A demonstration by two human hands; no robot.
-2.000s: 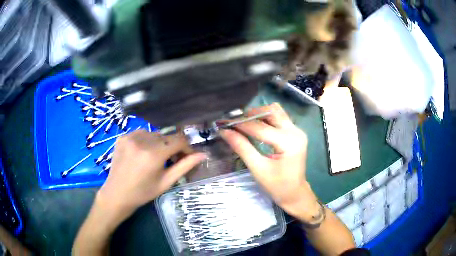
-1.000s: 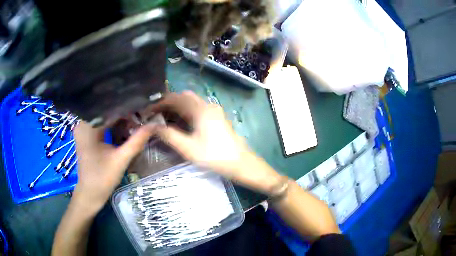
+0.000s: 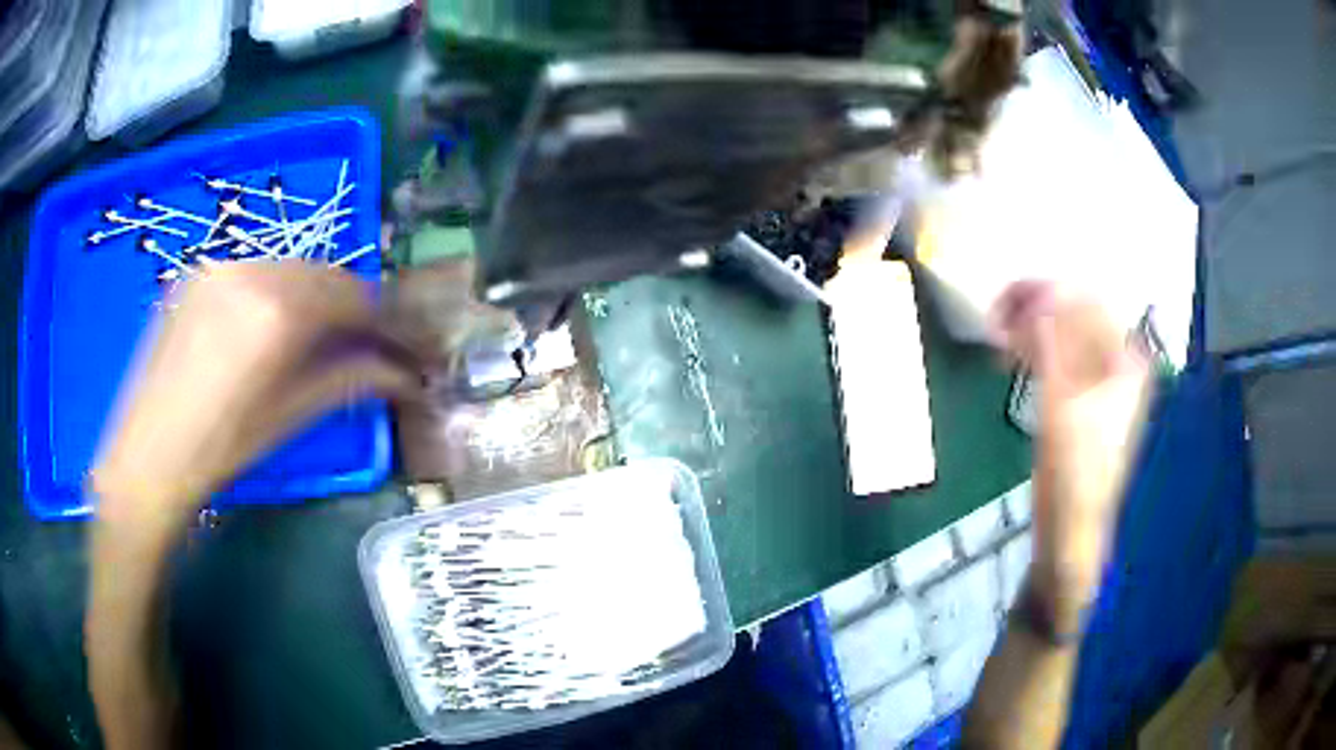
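Observation:
The silver fixture block (image 3: 516,356) sits on the worn brown base plate (image 3: 535,435) under the dark press head (image 3: 689,161). My left hand (image 3: 271,344) is blurred over the right part of the blue tray (image 3: 44,337), which holds loose finished assemblies (image 3: 235,220). Its fingertips are near the base plate's left edge; whether they hold anything is unclear. My right hand (image 3: 1077,352) is blurred at the far right, in front of the white plastic bag (image 3: 1128,191); its grip cannot be made out. The clear tub (image 3: 718,586) of white rods (image 3: 506,608) lies nearest me.
A smartphone (image 3: 882,384) with a white screen lies right of the press. The black rings (image 3: 828,227) are partly hidden behind the press head. A blue crate (image 3: 824,659) of white packs is at the lower right. Clear boxes (image 3: 158,66) stand at the far left.
My right hand has left the fixture block and moved far right, near the bag. My left hand has moved away from the block, over the blue tray. The view has shifted.

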